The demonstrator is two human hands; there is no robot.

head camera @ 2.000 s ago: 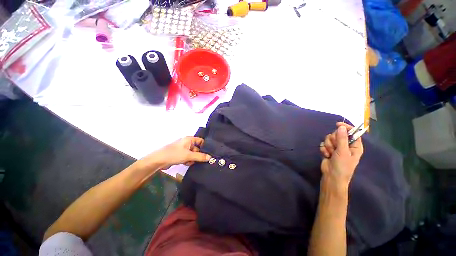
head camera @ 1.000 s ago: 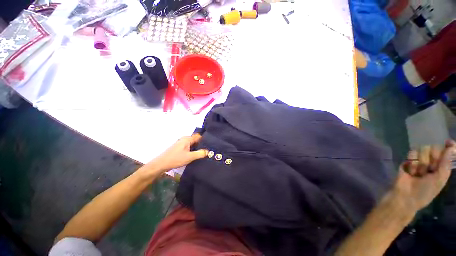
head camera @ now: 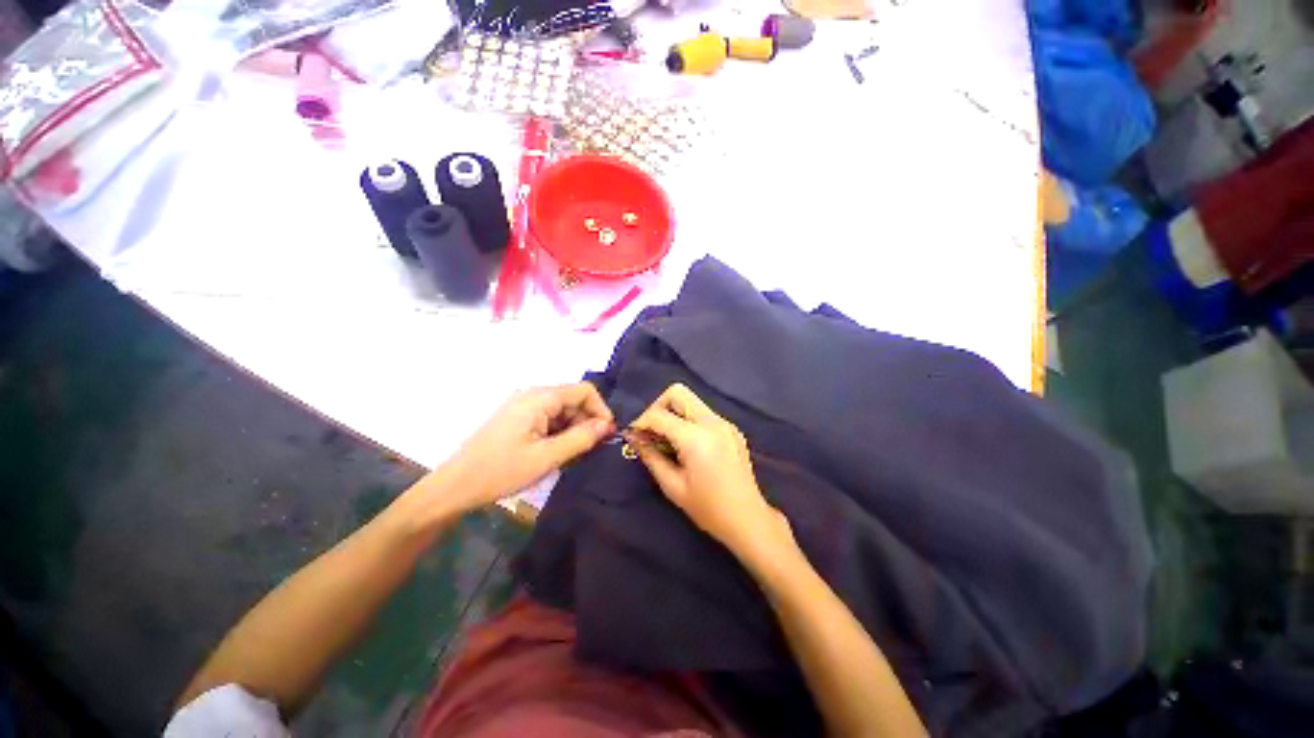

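A dark garment [head camera: 894, 447] lies heaped over my lap and the table's near edge. My left hand [head camera: 565, 430] grips the garment's edge beside the buttons. My right hand [head camera: 689, 447] is next to it with thumb and fingers pinched together at the buttons; something thin and bright shows between the two hands, likely the needle. One gold-rimmed button [head camera: 630, 451] shows between the hands; the other buttons of the row are hidden by the fingers. The thread cannot be made out. No snips can be made out in my right hand.
On the white table [head camera: 865, 188] stand a red dish [head camera: 602, 257] with a few buttons, three dark thread cones [head camera: 450, 260], a red strip [head camera: 522, 260], button sheets [head camera: 634, 127], yellow spools [head camera: 699, 55] and clear bags [head camera: 144, 159]. A blue-clad person [head camera: 1095, 101] is at the right.
My right hand swung out from over the garment to the far right, then came back in to the buttons beside my left hand. My left hand stayed on the garment edge.
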